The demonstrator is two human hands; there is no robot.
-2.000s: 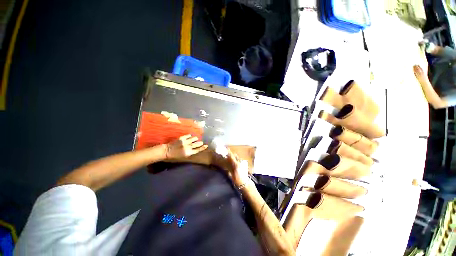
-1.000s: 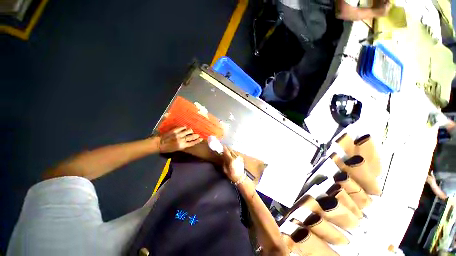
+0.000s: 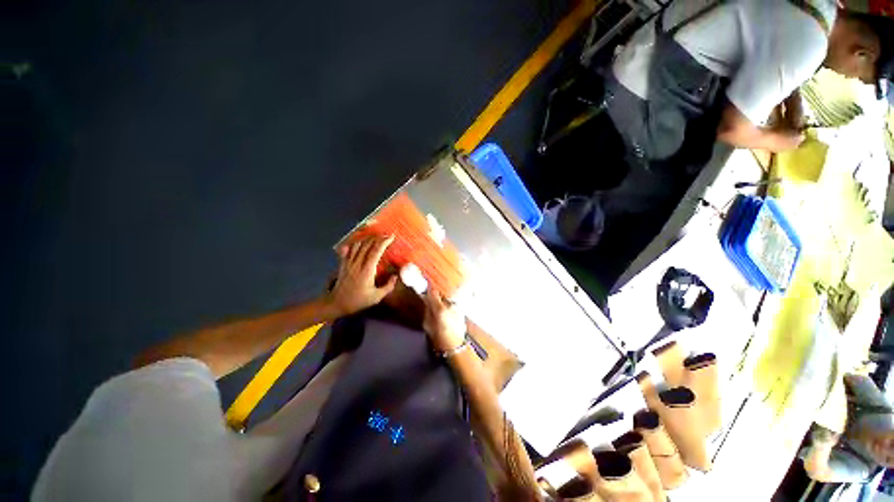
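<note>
A brown panel (image 3: 493, 357) lies along the near edge of the grey work board (image 3: 469, 208), partly hidden by my hands and my apron. My left hand (image 3: 363, 276) lies with fingers spread at the near edge of the red-orange pad (image 3: 414, 235); whether it presses on the panel is unclear. My right hand (image 3: 443, 319) holds a small white piece (image 3: 414, 278) at its fingertips, close to the left hand. Small whitish scraps (image 3: 435, 230) lie by the pad.
A blue tray (image 3: 510, 186) sits beyond the board's rail. Folded brown panels (image 3: 676, 417) stand in a row on the white table at the right. A dark coiled bundle (image 3: 684, 298) and stacked blue trays (image 3: 763, 245) are further up. A person in an apron (image 3: 686, 74) works beyond.
The view has turned, so the board appears more tilted and another worker shows at the top right. My left hand has moved up onto the pad's edge, fingers more spread. My right hand still holds the white piece.
</note>
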